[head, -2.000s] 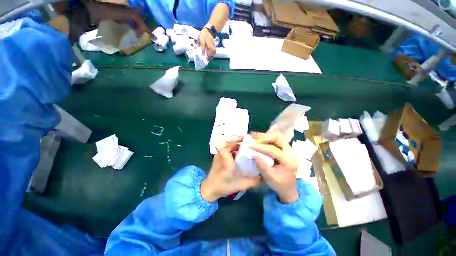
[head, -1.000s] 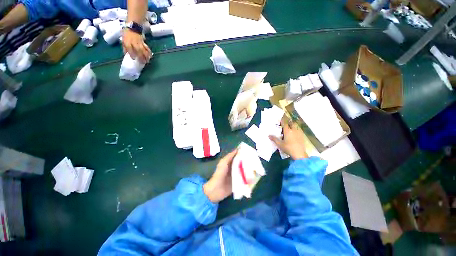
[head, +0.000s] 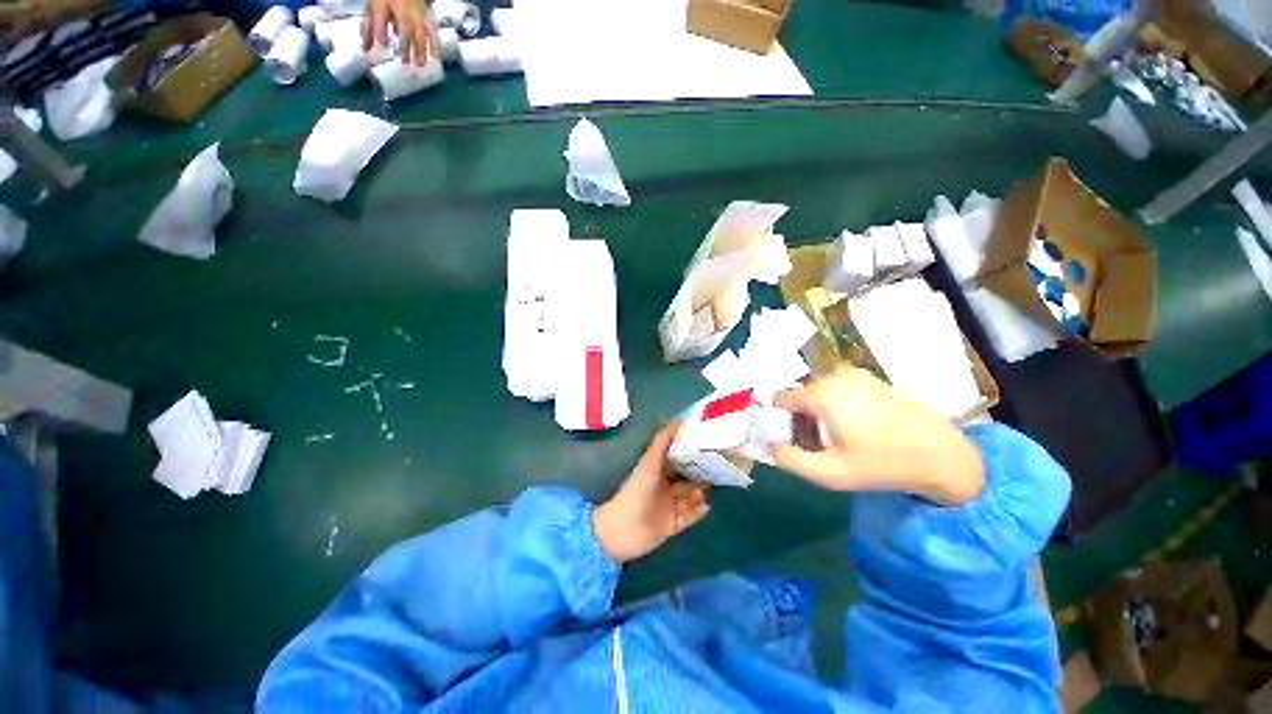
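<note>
My left hand [head: 653, 499] holds a white product carton [head: 712, 444] with a red block from its left side. My right hand [head: 886, 435] is at the carton's right end, its fingers closed on a small white piece with a dark end [head: 790, 430]; whether it is partly inside the carton is hard to tell. Flat carton blanks [head: 561, 314] lie in an overlapping stack in front of me, with a red bar at the near end. Opened cartons [head: 714, 286] stand just right of the stack. Loose white leaflets [head: 770, 349] lie behind my hands.
A shallow cardboard tray [head: 983, 380] with white papers and small boxes is at right. Beyond it are an open brown parts box [head: 1133, 286] and a black tray [head: 1081, 419]. More leaflets [head: 209, 446] lie left. White bags [head: 195, 207] lie across the belt. A person's hand [head: 402, 31] touches white cylinders.
My right hand has moved from the loose leaflets to the carton's end and now holds a small piece. The carton has turned sideways. The opposite person's hand has left a white bag.
</note>
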